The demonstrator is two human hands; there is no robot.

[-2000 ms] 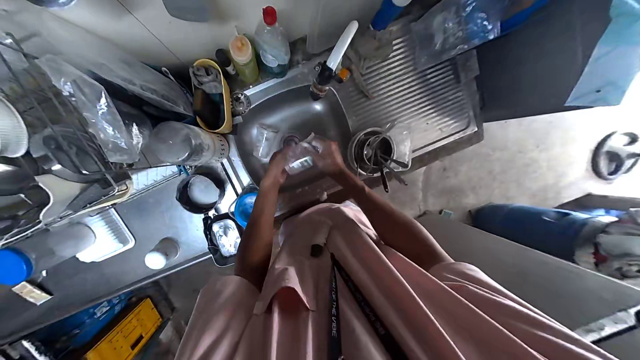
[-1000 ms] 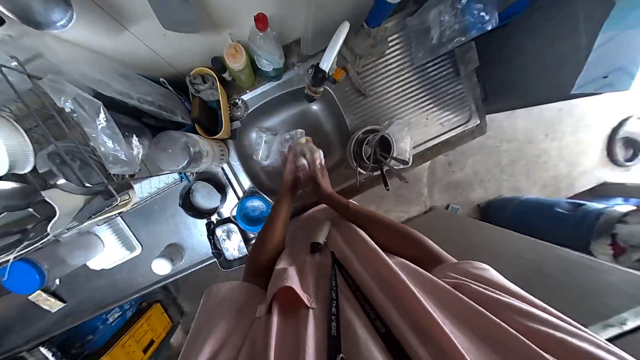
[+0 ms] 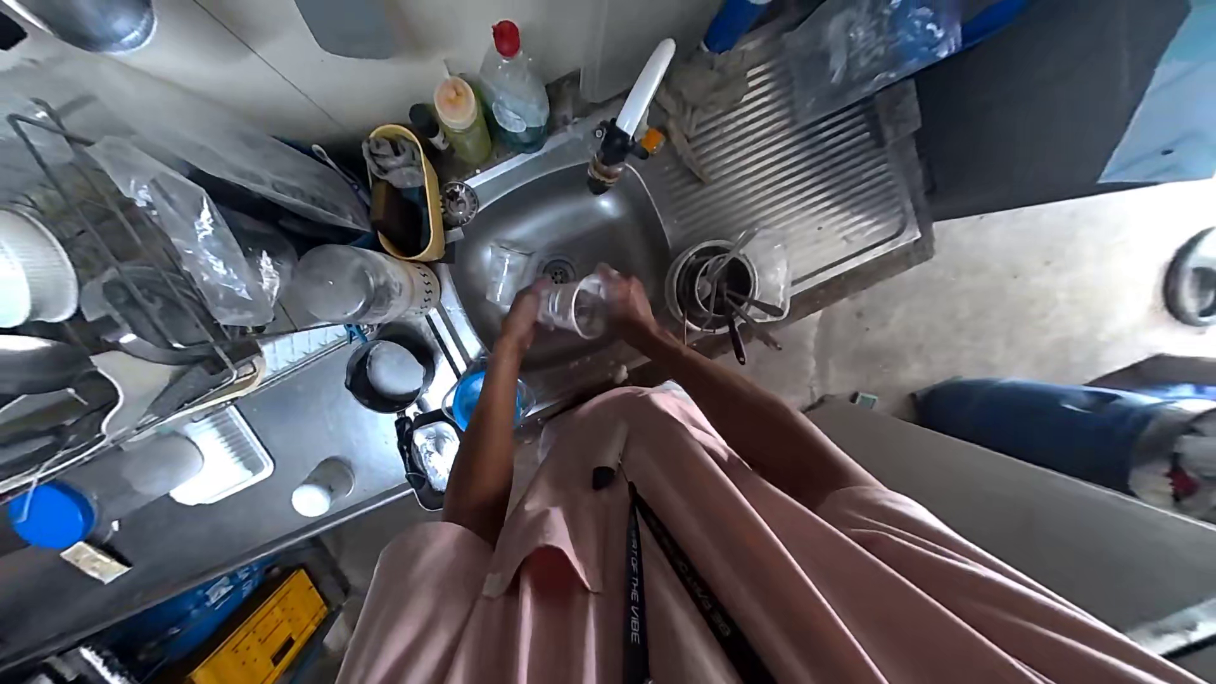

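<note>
Over the stainless steel sink basin [image 3: 608, 228], my left hand [image 3: 524, 313] grips one end of a clear cup or glass [image 3: 570, 306]. At its other side is my right hand [image 3: 622, 296], blurred, its fingers around clear material; whether this is the same piece or a second one I cannot tell. Another clear glass [image 3: 508, 274] lies in the basin, left of the drain [image 3: 560, 270]. Behind the basin stands the faucet [image 3: 613, 152] with a white lever. To the right is a round container of utensils [image 3: 712, 285].
A yellow caddy [image 3: 432, 209] with a sponge and scourer, a squeeze bottle [image 3: 463, 123] and a red-capped bottle [image 3: 518, 104] line the back left edge. Right lies the ribbed drainboard [image 3: 798, 171]. A dish rack [image 3: 104, 256], a dark pan [image 3: 380, 375] and a blue bowl [image 3: 467, 399] are left.
My hands, close together one second ago, are now farther apart with clear cup material between them. The other clear glass stays in the basin's left part.
</note>
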